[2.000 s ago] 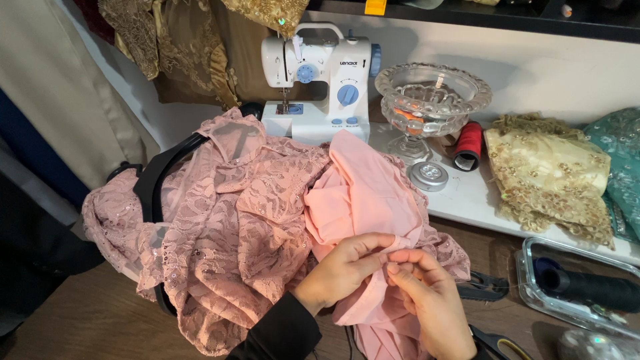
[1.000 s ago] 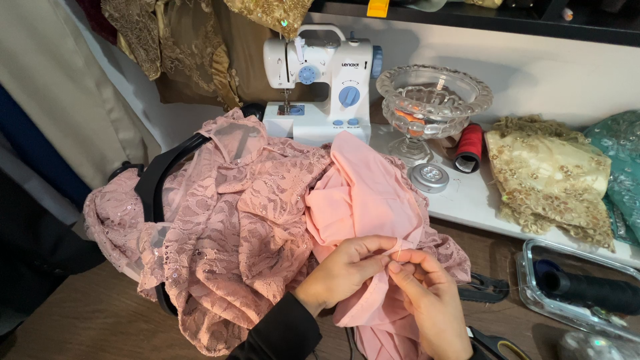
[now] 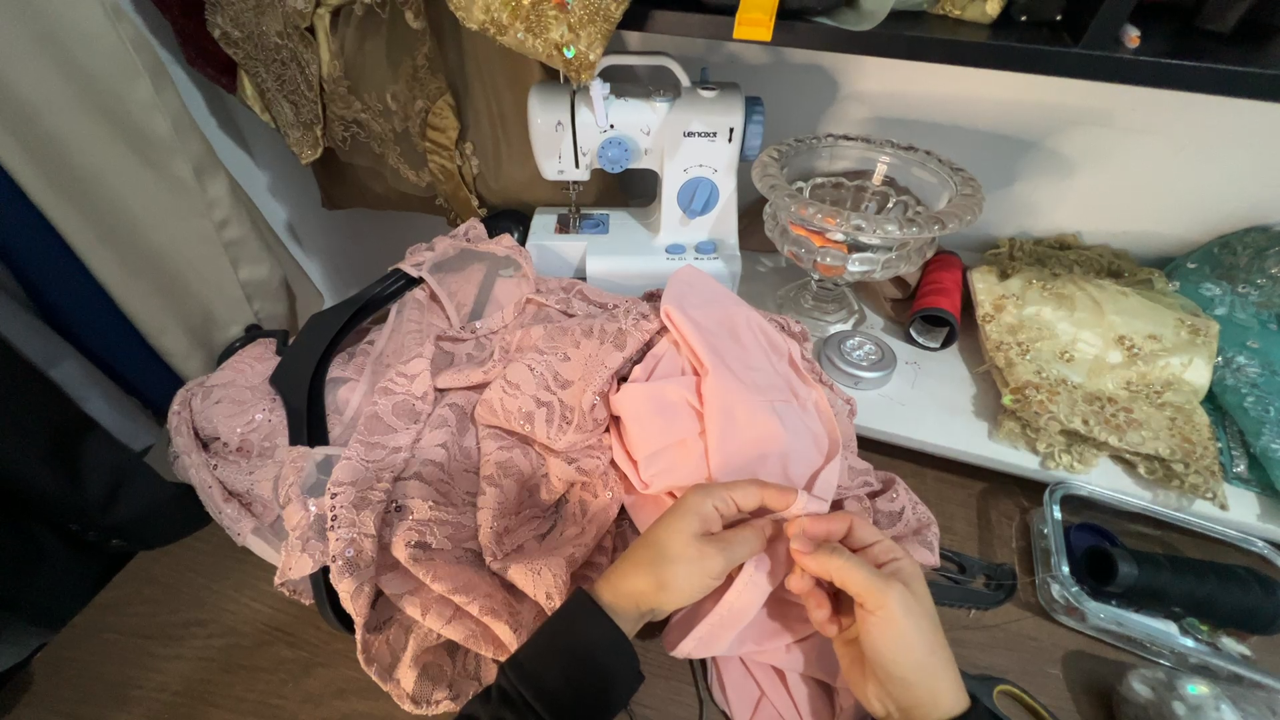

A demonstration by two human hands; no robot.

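Observation:
Pink plain fabric (image 3: pixel 740 400) lies bunched over a dusty-pink sequined lace garment (image 3: pixel 510 420), which is draped around a black plastic hanger (image 3: pixel 305 370). My left hand (image 3: pixel 695 550) pinches the fabric's edge between thumb and index finger. Just right of it, my right hand (image 3: pixel 865 600) has its thumb and fingertips closed at the same edge; whether they hold a needle, thread or only cloth is too small to tell. Behind the garment stands a white and blue sewing machine (image 3: pixel 640 180).
On the white shelf stand a glass pedestal bowl (image 3: pixel 865 220), a red thread spool (image 3: pixel 937 300), a round silver puck light (image 3: pixel 857 358) and gold lace fabric (image 3: pixel 1100 350). A glass dish (image 3: pixel 1060 590) holds a black spool (image 3: pixel 1180 585). A black clip (image 3: pixel 970 580) and scissors handles (image 3: pixel 1005 697) lie near my right hand.

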